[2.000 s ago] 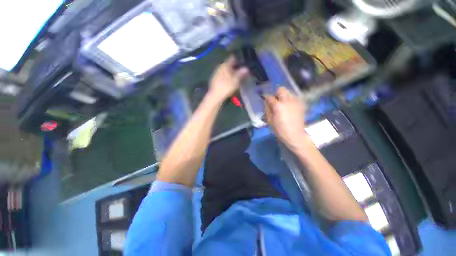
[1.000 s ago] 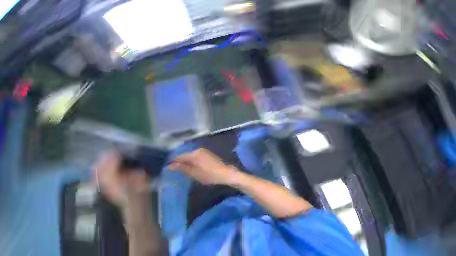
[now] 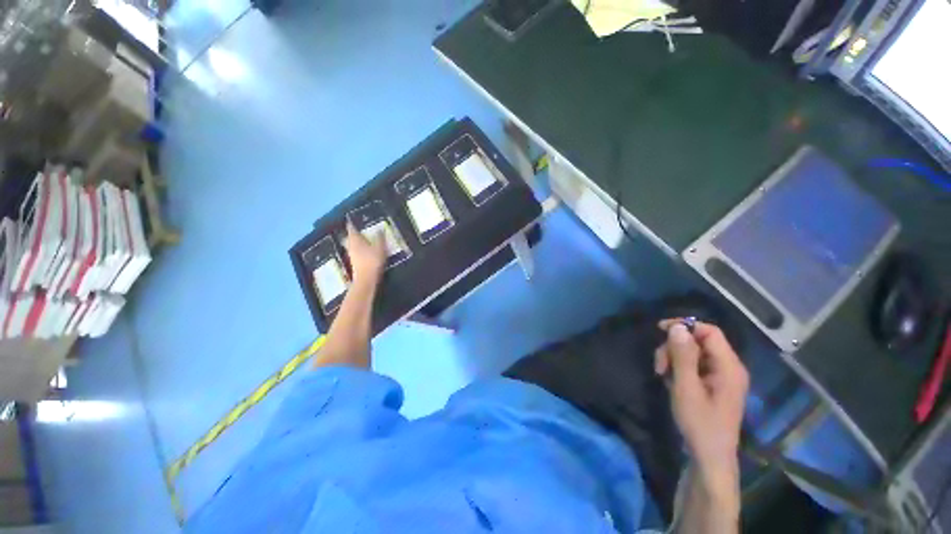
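Observation:
A long black phone tray [image 3: 518, 205] stands left of the bench with several dark smartphones [image 3: 422, 209] in its slots, pale labels up. My left hand [image 3: 365, 253] is over a smartphone [image 3: 367, 216] in the second slot from the near left end, fingers on it and covering part of its label. My right hand [image 3: 707, 386] is raised above my lap beside the bench edge, thumb and fingers pinching a small dark plug [image 3: 688, 322]. A thin black cable [image 3: 622, 156] hangs over the bench edge; its link to the plug is unclear.
The green-topped bench [image 3: 584, 115] holds a blue-violet coupling plate [image 3: 803, 245], a black mouse [image 3: 901, 302] and a red pen [image 3: 931, 384]. A pale paper [image 3: 620, 15] lies at its far end. Stacked white-and-red items [image 3: 78, 245] stand at the left.
The view has swung left to the tray. My left hand, earlier around a dark slab near the bench edge, is now at the tray. My right hand is now apart from it.

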